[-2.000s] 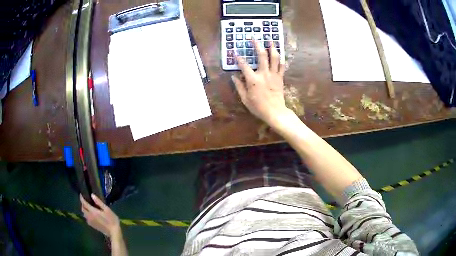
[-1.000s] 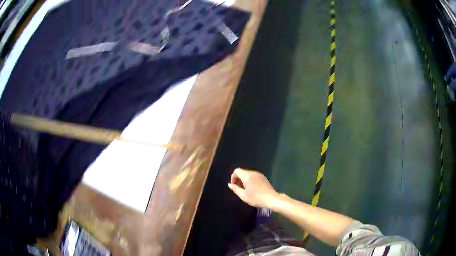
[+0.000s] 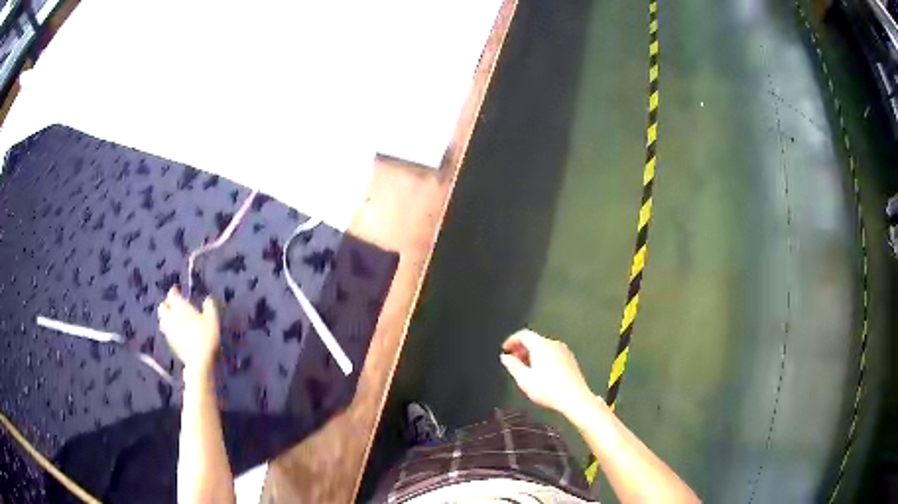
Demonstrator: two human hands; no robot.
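Observation:
A dark navy fabric piece (image 3: 128,236) with a small black pattern lies on the wooden table at the left. Narrow pale strips (image 3: 317,317) lie loosely curved on it. My left hand (image 3: 189,330) is over the fabric, its fingertips at the lower end of one strip; whether it grips the strip is unclear. My right hand (image 3: 540,366) is off the table above the floor, fingers curled, with nothing visible in it.
Wide white marker paper (image 3: 266,89) covers the far part of the table and meets the fabric. The wooden table edge (image 3: 414,256) runs along the middle. A thin yellow-brown ruler (image 3: 44,463) shows at lower left. The green floor (image 3: 551,197) has yellow-and-black tape (image 3: 645,212).
The view has moved from the calculator and clipboard along the table to the patterned fabric and marker paper. My left hand has come in over the fabric. My right hand left the calculator.

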